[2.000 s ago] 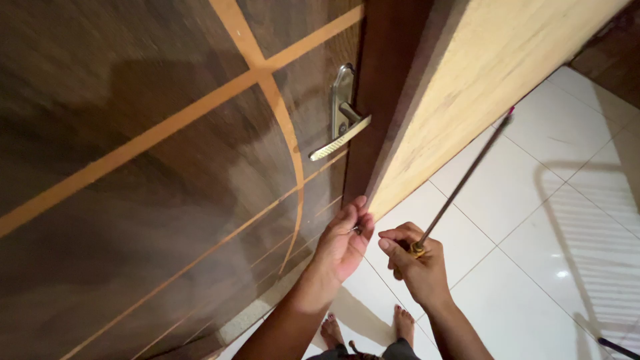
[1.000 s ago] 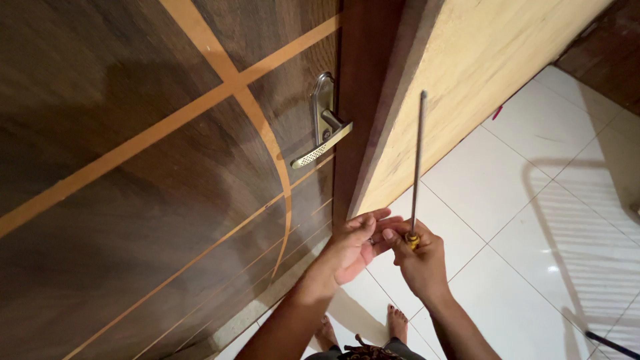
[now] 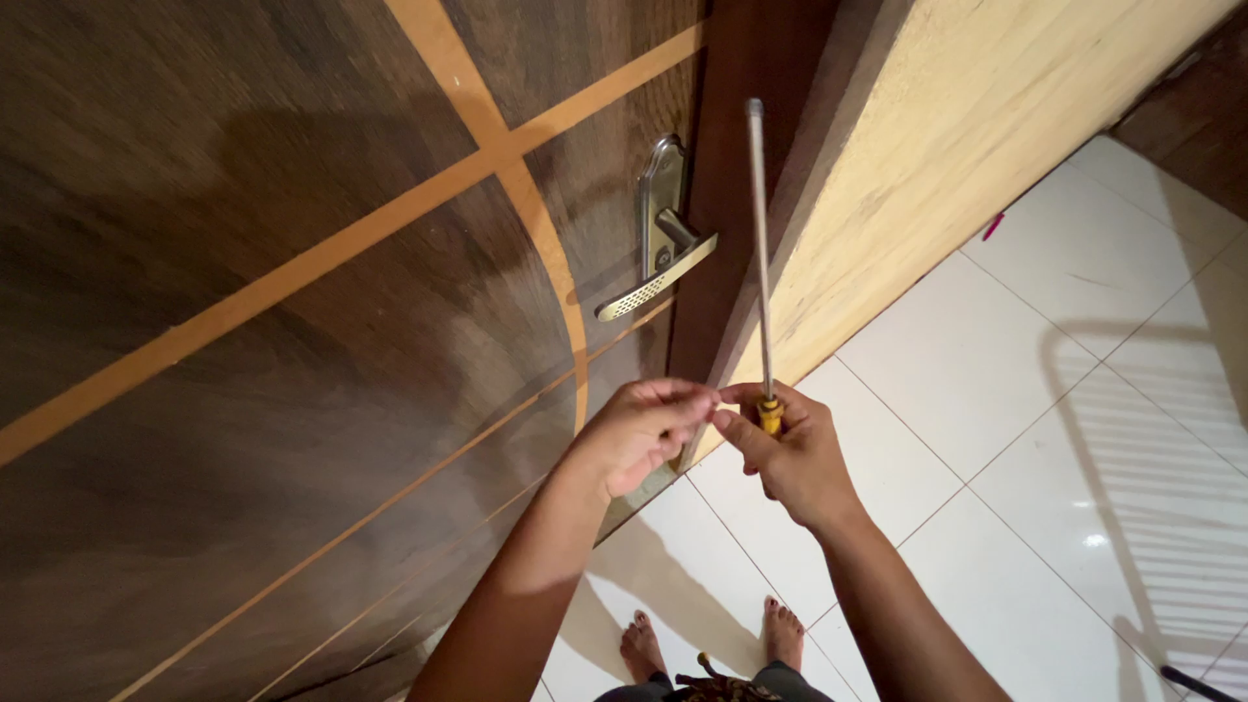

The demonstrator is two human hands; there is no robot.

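My right hand (image 3: 795, 448) holds a long screwdriver (image 3: 761, 244) by its yellow handle, the shaft pointing up and away from me. The fingertips of my left hand (image 3: 648, 429) are pinched together and meet the thumb and forefinger of my right hand. Whether something small sits between those fingertips is too small to tell. Beyond my hands, a metal lever door handle (image 3: 655, 278) on its backplate (image 3: 665, 185) is fixed to a dark wood-grain door (image 3: 341, 390) with orange-brown inlaid stripes.
The dark door frame (image 3: 751, 195) and a pale yellowish wall (image 3: 955, 127) rise right of the handle. White floor tiles (image 3: 907, 419) lie below, with a small pink object (image 3: 994, 226) near the wall and a black-tipped rod (image 3: 1189, 682) at lower right. My bare feet (image 3: 783, 634) stand below my hands.
The screwdriver, tilted to the right two seconds ago, now stands nearly straight up in view. My hands, apart then, have come together at the fingertips.
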